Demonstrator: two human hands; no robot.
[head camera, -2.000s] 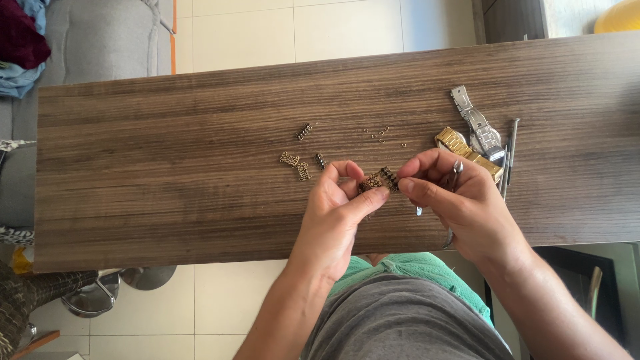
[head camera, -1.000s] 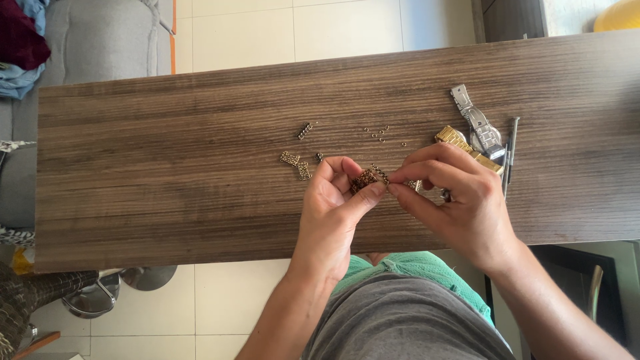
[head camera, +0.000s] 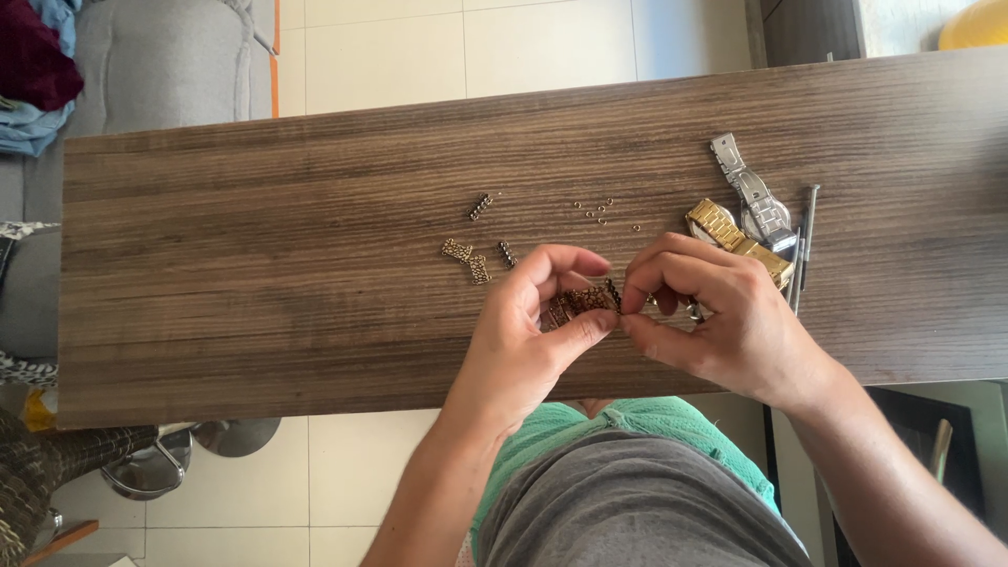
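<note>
My left hand (head camera: 535, 323) holds a dark and gold-toned link bracelet (head camera: 583, 303) between thumb and fingers, over the near part of the table. At the bracelet's right end are the fingertips of my right hand (head camera: 701, 307); a shiny metal piece shows below its palm, mostly hidden, and whether the fingers pinch a small part is too small to tell. Loose patterned links (head camera: 468, 260), a dark beaded bar (head camera: 479, 206) and another beaded bar (head camera: 506, 253) lie left of the hands. Several small rings (head camera: 602, 209) are scattered beyond them.
A gold-toned watch (head camera: 717, 224) and a silver-toned watch (head camera: 748, 185) lie on the wooden table (head camera: 276, 236), right of the small rings. Slim metal tools (head camera: 805, 236) lie beside them, partly under the gold-toned watch. A grey sofa (head camera: 177, 63) stands beyond the table's left end.
My right hand's fingers have shifted about the bracelet's right end, and the metal piece among them has changed its angle. My left hand keeps hold of the bracelet at about the same place.
</note>
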